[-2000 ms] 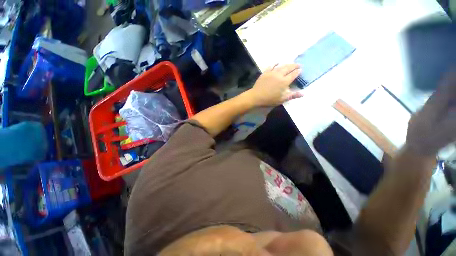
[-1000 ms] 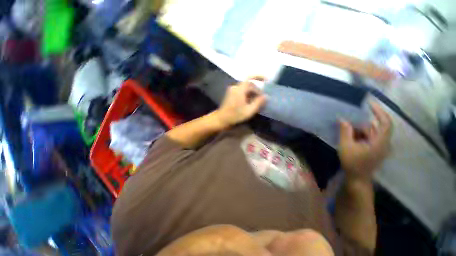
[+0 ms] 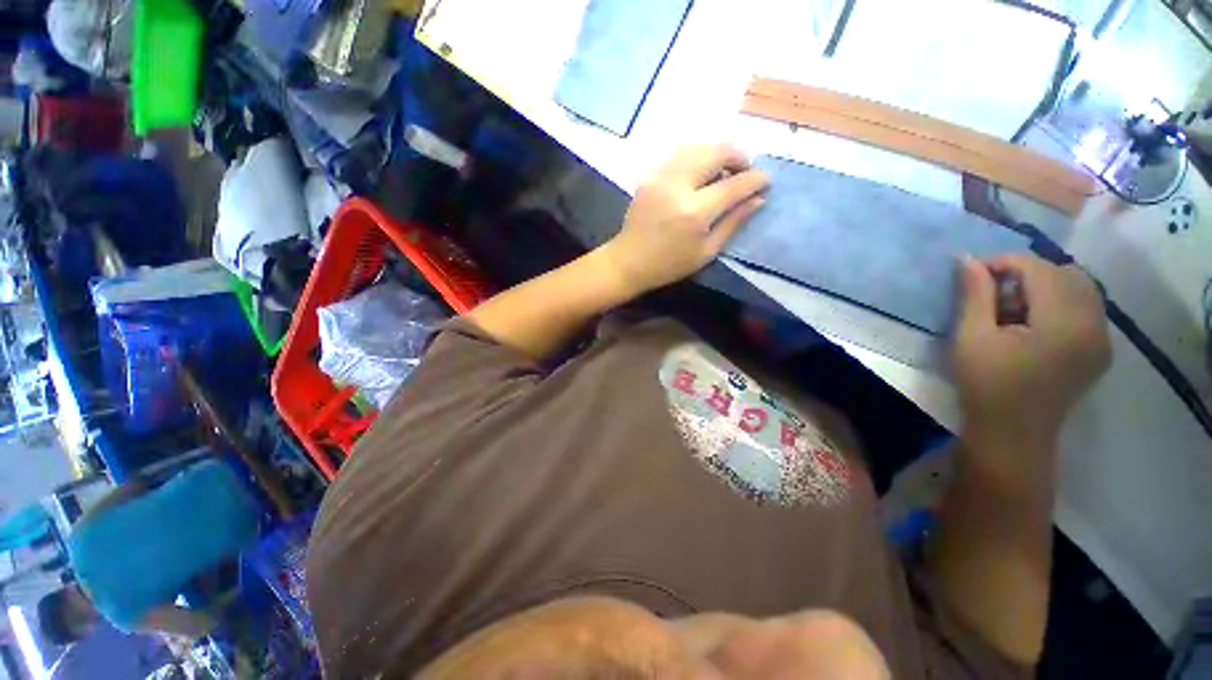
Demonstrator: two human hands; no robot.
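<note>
A denim panel (image 3: 857, 239), pale grey-blue side up, lies flat at the front edge of the white table (image 3: 718, 100). A thin dark line shows along its near edge. My left hand (image 3: 691, 219) has its fingertips on the panel's left end. My right hand (image 3: 1030, 332) holds the right end between thumb and bent fingers. A brown wooden strip (image 3: 917, 140) lies just beyond the panel. Another pale blue panel (image 3: 622, 60) lies further left. A black-edged flat sheet (image 3: 950, 53) lies behind the strip.
Metal machine parts (image 3: 1154, 146) stand at the right, with a black strip (image 3: 1150, 348) running along the table near my right hand. A red basket (image 3: 299, 399) with a clear bag is at my left. A person in a teal top (image 3: 166, 538) is at the lower left.
The pale panel, held up with a dark panel showing behind it a second ago, now lies flat and covers the dark one. Earlier, my left hand was on the other pale panel.
</note>
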